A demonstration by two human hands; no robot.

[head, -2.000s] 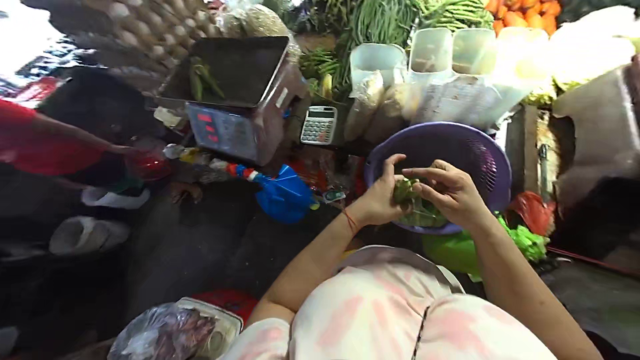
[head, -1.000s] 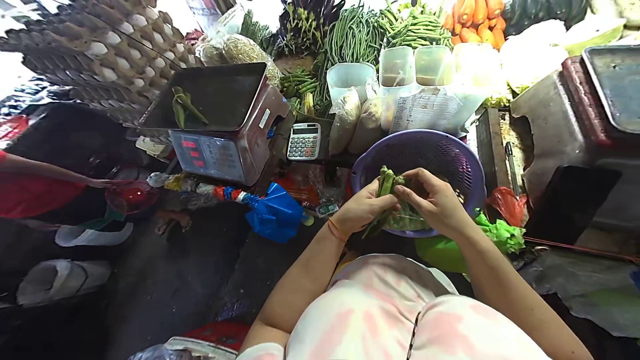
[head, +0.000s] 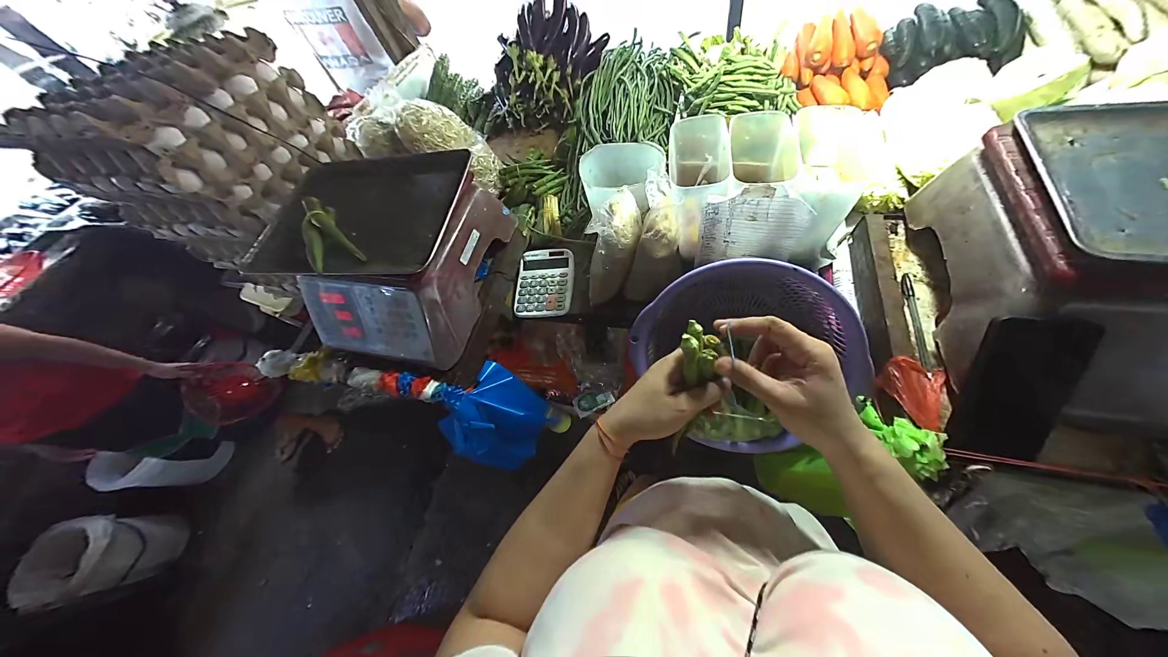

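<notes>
My left hand (head: 662,399) grips a small bunch of okra pods (head: 699,354), stem ends up, above a purple plastic basket (head: 641,328). Close to its right, my right hand (head: 789,374) pinches a thin band or strip (head: 732,342) between thumb and forefinger against the bunch. Under the hands, a clear plastic bag with green vegetables (head: 735,425) lies in the basket; the hands partly hide it. On the tray of a digital scale (head: 365,214) lie a few more okra pods (head: 321,235).
A calculator (head: 544,283) and plastic tubs (head: 623,169) stand behind the basket. Egg trays (head: 182,137) are stacked at left, and a second scale (head: 1031,228) is at right. Blue plastic bags (head: 495,415) hang near the left forearm. A person's arm (head: 82,351) holds a red basket.
The bunch in my left hand now stands upright, with its stem ends showing more plainly. My right hand has drawn slightly away from it, with the thin strip between its fingertips. The view has shifted.
</notes>
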